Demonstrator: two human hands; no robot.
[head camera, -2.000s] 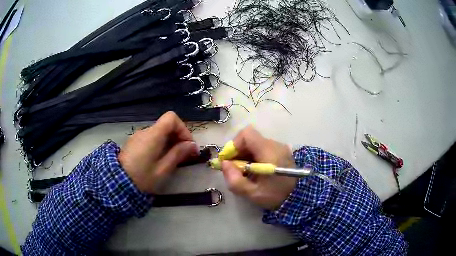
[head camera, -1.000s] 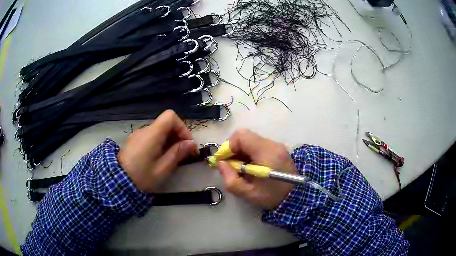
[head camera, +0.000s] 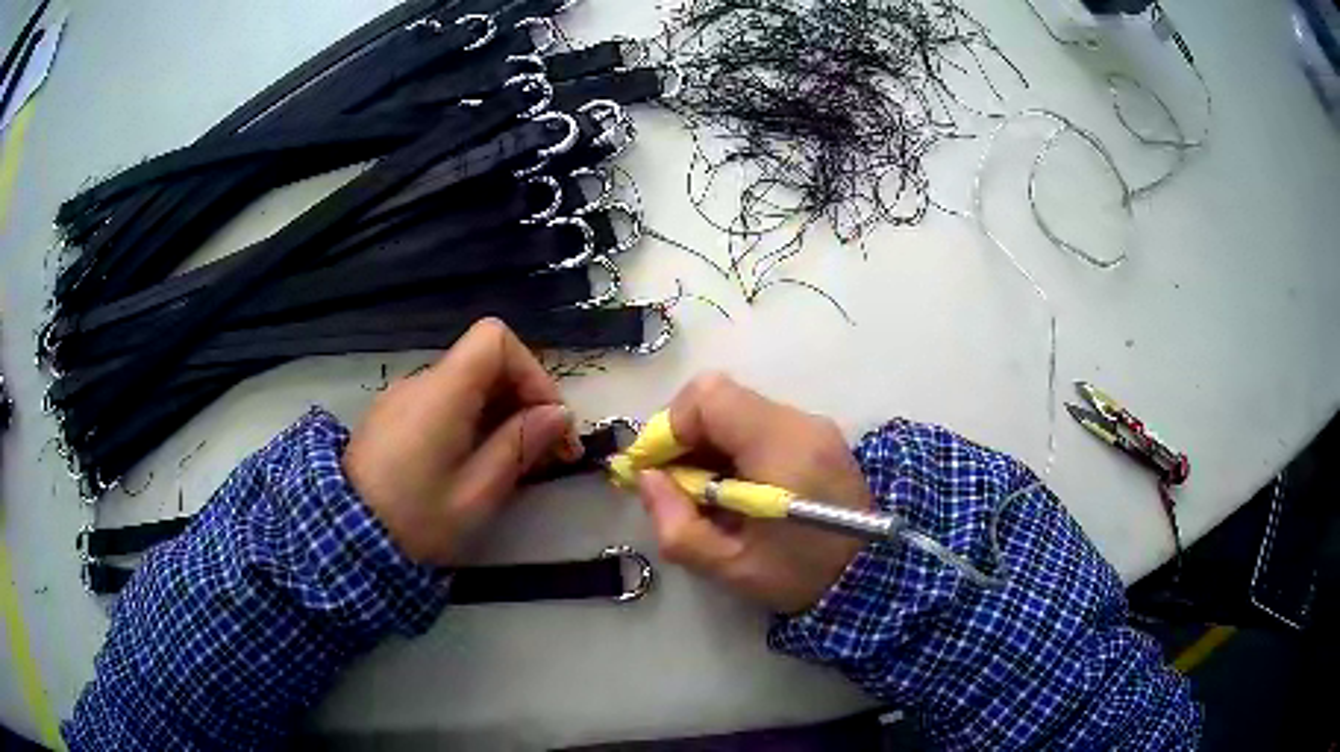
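My left hand (head camera: 456, 441) pinches a black webbing strap (head camera: 591, 447) near its end, where a silver D-ring (head camera: 623, 431) shows. My right hand (head camera: 757, 485) holds a yellow pen-shaped tool (head camera: 753, 498) with a silver rear section and a cable. Its front end is at the strap end beside the D-ring; the exact contact is too small to tell. A yellow wrap (head camera: 656, 441) is at my right index finger. Another strap (head camera: 537, 583) with a D-ring lies below my hands, partly hidden by my left sleeve.
A pile of black straps (head camera: 338, 221) with D-rings lies at upper left. A dark heap of thread waste (head camera: 830, 110) is at top centre. Red-handled snips (head camera: 1129, 434) lie at right. The pale cord (head camera: 1052, 345) loops at upper right. Yellow tape (head camera: 18, 617) runs along the left.
The pen's rear has tilted down and the pen's front has shifted slightly left to the strap end. The pale cord has moved into new loops at right. My left hand has barely moved.
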